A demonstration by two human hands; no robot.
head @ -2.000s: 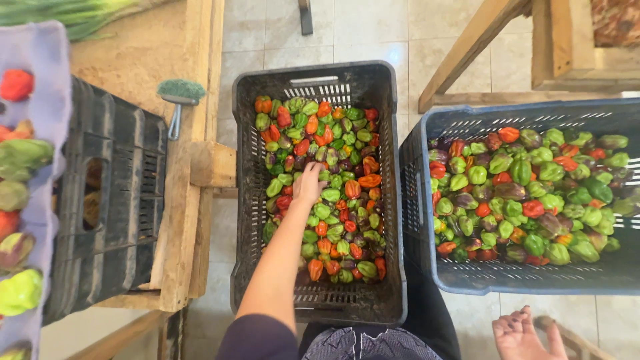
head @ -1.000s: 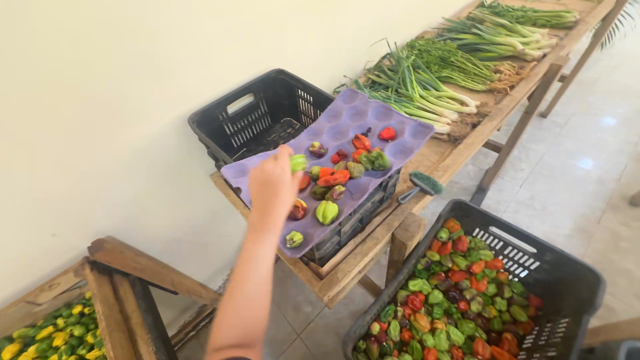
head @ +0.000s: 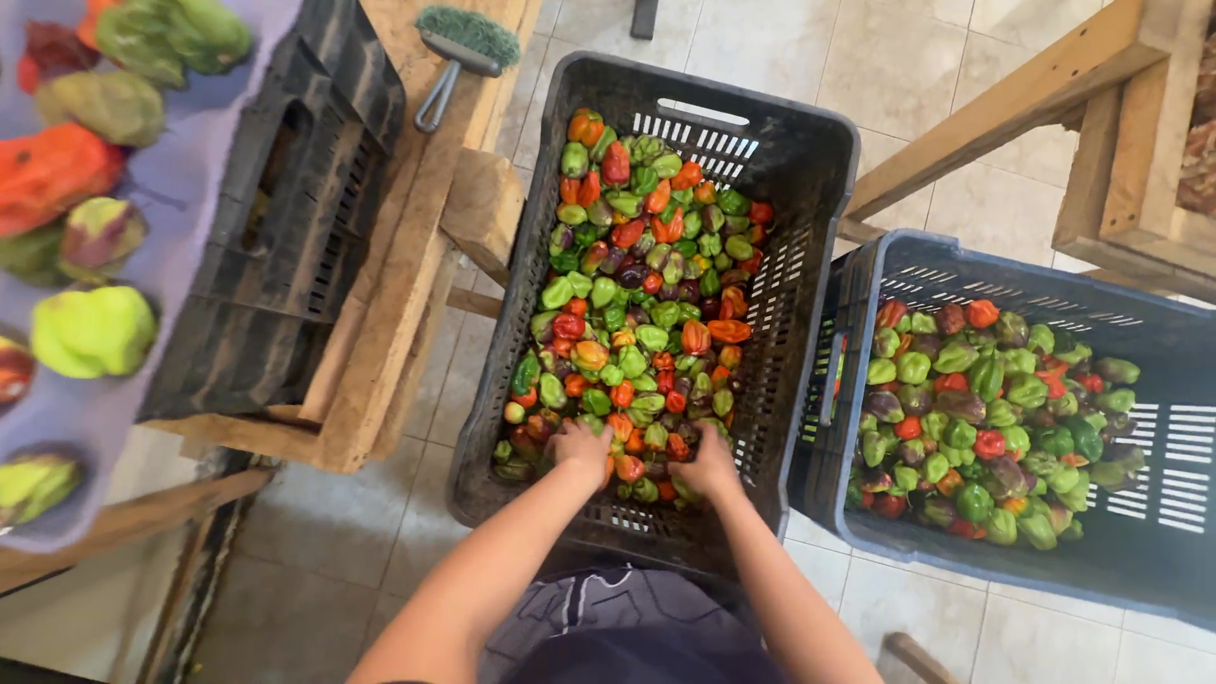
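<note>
Many small red, orange, green and purplish habanero-type peppers (head: 651, 337) lie in a black plastic crate (head: 807, 142) right in front of me. My left hand (head: 581, 448) is down among the peppers at the near left of this crate, its fingertips partly hidden by them. Near the right side, my right hand (head: 708, 464) also reaches into the peppers, fingers partly sunk. Whether either hand grips a pepper cannot be told. To the right, a blue-grey crate (head: 959, 570) holds more such peppers (head: 988, 418).
At the left, a purple moulded tray (head: 190, 285) with several peppers rests over a black crate (head: 323, 190) on a wooden table (head: 418, 285). A green-bristled brush (head: 465, 43) lies at the table's edge. Wooden legs and beams (head: 997, 104) stand at the upper right.
The view has swung from the purple tray back down to the crates. One second ago a hand was over the tray with a green pepper; now both hands are in the middle crate.
</note>
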